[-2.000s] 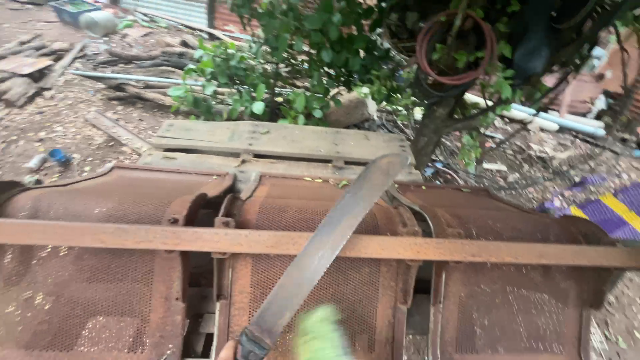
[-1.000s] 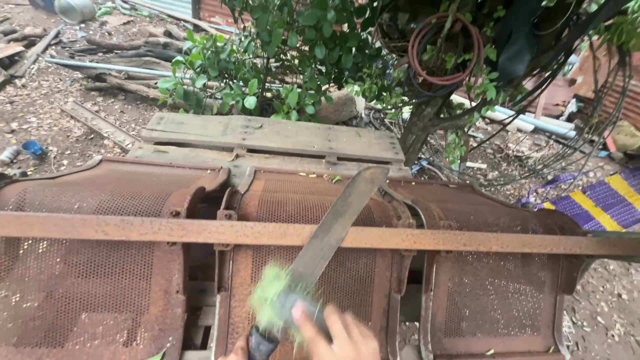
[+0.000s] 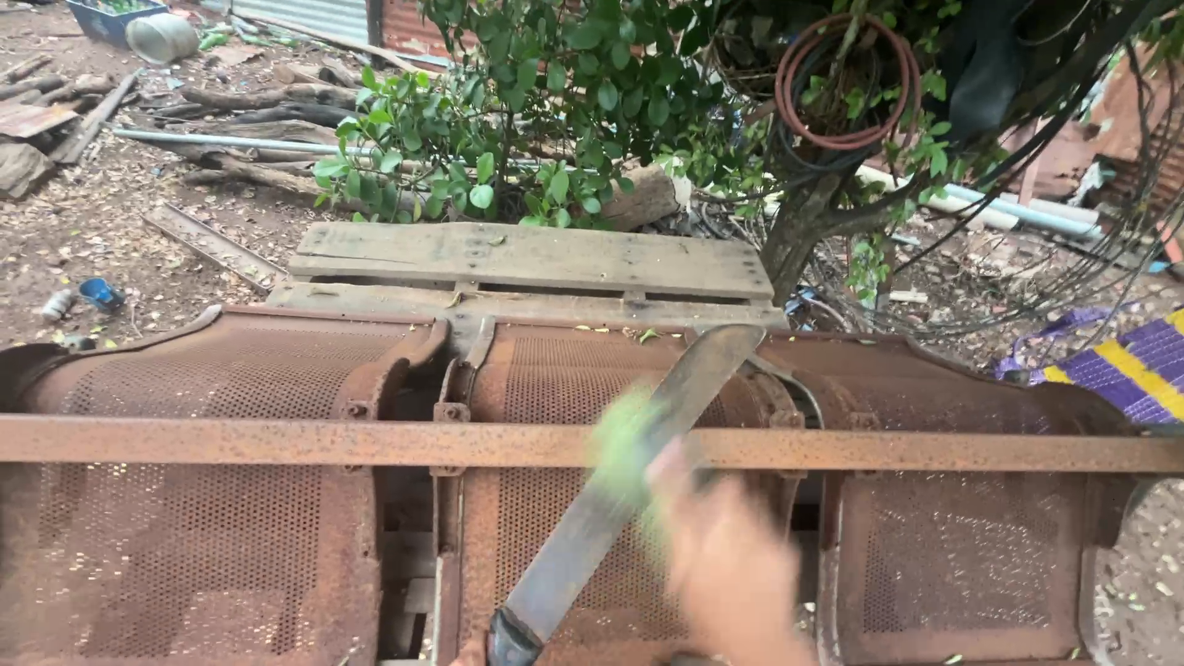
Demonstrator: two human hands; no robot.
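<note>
A machete (image 3: 587, 523) slants up and to the right over a rusty perforated metal bench, its dark handle at the bottom of the view. Only a few fingers of my left hand (image 3: 472, 650) show, wrapped at that handle. Blurred by motion, my right hand (image 3: 708, 536) holds a green fibrous scouring pad (image 3: 622, 444) against the middle of the blade, with something dark beside it. The blade lies across the bench's rusty crossbar (image 3: 277, 441) in the view; whether it touches the bar, I cannot tell.
Perforated seat panels (image 3: 185, 555) spread to both sides. Behind them lie grey wooden planks (image 3: 527, 259), a leafy bush (image 3: 555, 111) and a tree trunk (image 3: 800, 231) with a coiled reddish hose (image 3: 786, 83). A blue cup (image 3: 100, 294) lies on the ground at left; a purple and yellow woven mat (image 3: 1133, 370) is at right.
My right hand and the green pad have moved up the blade from near the handle, where they were a second ago. The machete stays in my left hand.
</note>
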